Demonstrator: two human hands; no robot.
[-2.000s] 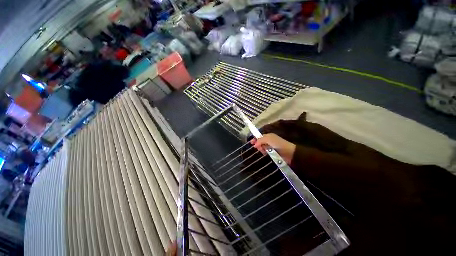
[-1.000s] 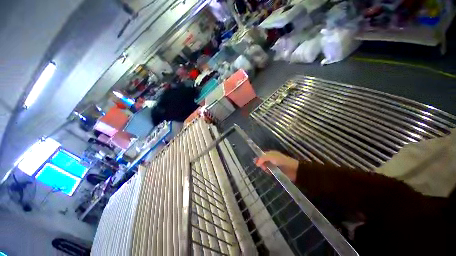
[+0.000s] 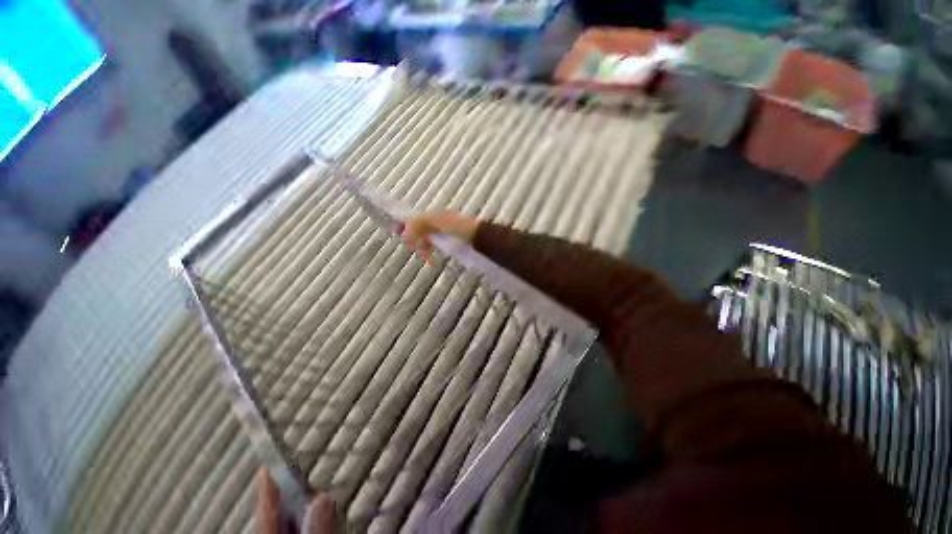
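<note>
A rectangular metal frame (image 3: pixel 522 291) with thin cross rods is over the beige fabric (image 3: pixel 501 156), which lies in parallel ridges on the rack. Whether the frame touches the fabric I cannot tell. My right hand (image 3: pixel 441 232) grips the frame's far-right side rail. My left hand (image 3: pixel 294 511), cut off by the bottom edge, has fingers on both sides of the near-left rail. The frame's corners are visible at the far left and at the right. The picture is somewhat blurred.
White ridged fabric (image 3: pixel 198 198) lies along the rack's left side. A low side rack of bare silver bars (image 3: pixel 846 386) is at the right, across the dark floor. Orange bins (image 3: pixel 804 120) and a grey bin (image 3: pixel 715 94) stand beyond the far end. A bright window is at the upper left.
The view has turned left and down toward the rack. The metal frame has moved from the rack's right side and aisle to over the beige fabric. My left hand's fingers now show.
</note>
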